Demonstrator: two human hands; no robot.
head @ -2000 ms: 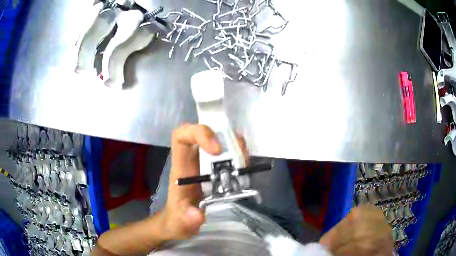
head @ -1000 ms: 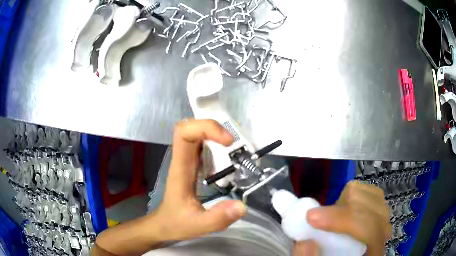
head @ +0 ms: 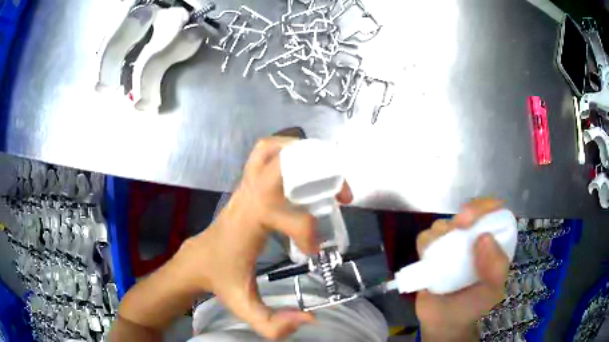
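Note:
My left hand [head: 247,227] holds a white handle assembly [head: 314,177] over my lap, its hollow rounded end up toward the bench. At the near end a coil spring [head: 328,275] sits inside a silver wire bail [head: 334,302], and a black cross pin [head: 287,272] sticks out at the side. My right hand [head: 461,280] is closed around a white squeeze bottle [head: 457,260]. Its nozzle points left, close to the right side of the bail; whether it touches cannot be told.
On the steel bench [head: 434,133] lie tangled bent wires [head: 314,47], handles [head: 157,60] at left, a pink-red bar [head: 539,130], and a dark rectangle [head: 573,57]. Crates packed with handles stand at left [head: 120,234] and right [head: 561,267].
The handle has tilted, its rounded end moving nearer and right. The right hand has lifted the bottle, which now lies more level beside the bail; two seconds ago it was lower and mostly hidden.

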